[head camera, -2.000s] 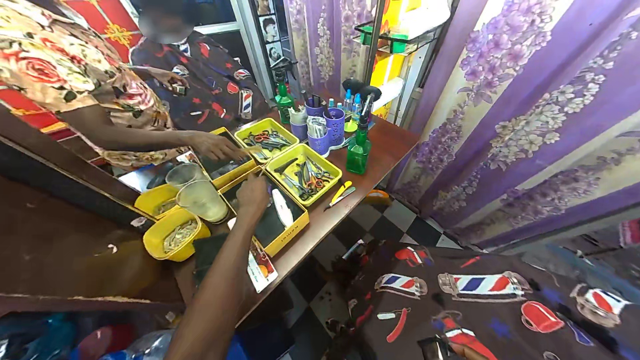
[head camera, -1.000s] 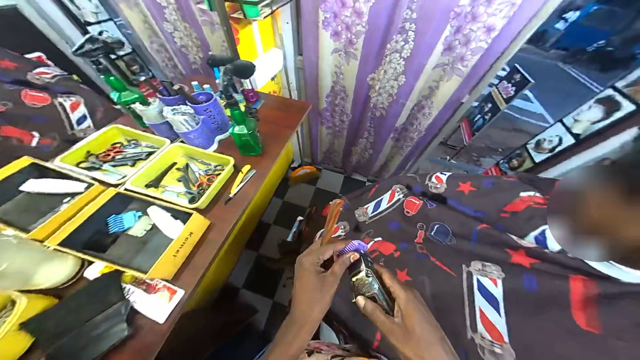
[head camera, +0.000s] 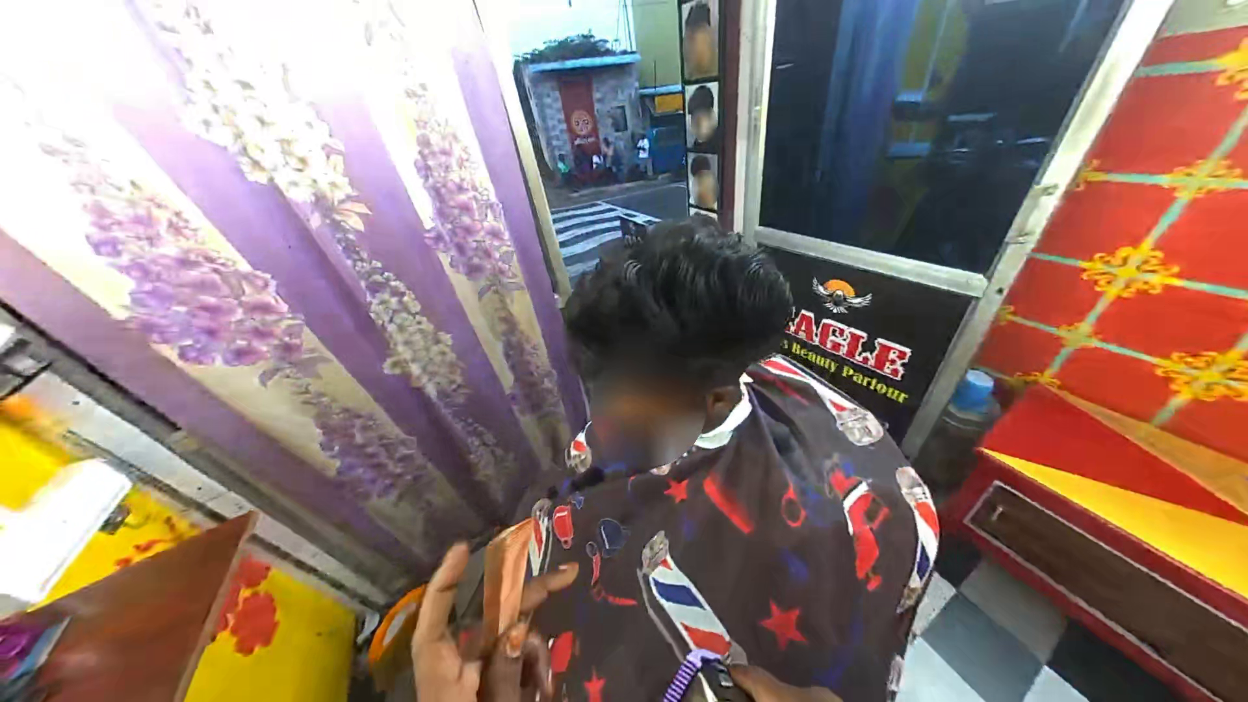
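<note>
In the head view, my left hand (head camera: 487, 634) is at the bottom, left of a seated person's cape, with its fingers apart and nothing plainly held. Behind its fingers rises an orange-brown armrest-like piece (head camera: 507, 575). My right hand (head camera: 785, 687) shows only in part at the bottom edge, on a dark hair clipper (head camera: 721, 678) with a purple comb attachment (head camera: 687, 673). The clipper is in front of the dark barber cape (head camera: 780, 546), printed with stars and barber poles. Above the cape is the person's dark hair (head camera: 682, 292), head bent down.
A purple floral curtain (head camera: 390, 244) hangs at the left. The wooden table's corner (head camera: 156, 595) juts in at lower left. At the right are a red and yellow cabinet (head camera: 1121, 517) and a bottle with a blue cap (head camera: 965, 409). A framed glass door (head camera: 877, 127) is behind the person.
The view has swung from the table with yellow trays to the seated person. My hands, together on the clipper one second ago, are now apart; the left is off it.
</note>
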